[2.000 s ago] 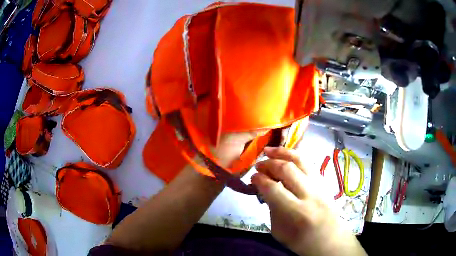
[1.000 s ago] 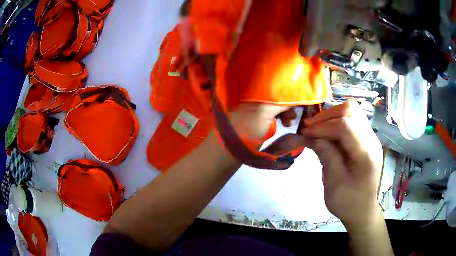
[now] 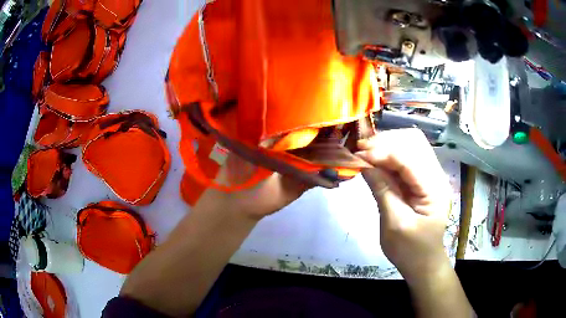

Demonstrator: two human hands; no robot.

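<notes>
An orange bag shell (image 3: pixel 291 74) with pale raw seam edges spans the middle, its right edge at the lit needle area of the sewing machine (image 3: pixel 397 28). A dark brown and orange zipper band (image 3: pixel 248 152) curves along its lower side. My left hand (image 3: pixel 260 189) is under the band, its fingers partly hidden by the fabric, holding the shell. My right hand (image 3: pixel 403 177) pinches the band's edge just below the machine arm (image 3: pixel 413 124). The needle tip cannot be made out.
Sewn orange pouches (image 3: pixel 127 164) lie along the left side. An orange panel (image 3: pixel 193 183) lies partly under the work. A wooden stick (image 3: pixel 465 214) and a red-handled tool (image 3: pixel 498 214) are at the right. A white spool (image 3: pixel 37 253) is at lower left.
The shell has shifted and turned, with its left side spread out again and covering the labelled panels. My left hand has moved left under the band; my right hand has moved slightly left.
</notes>
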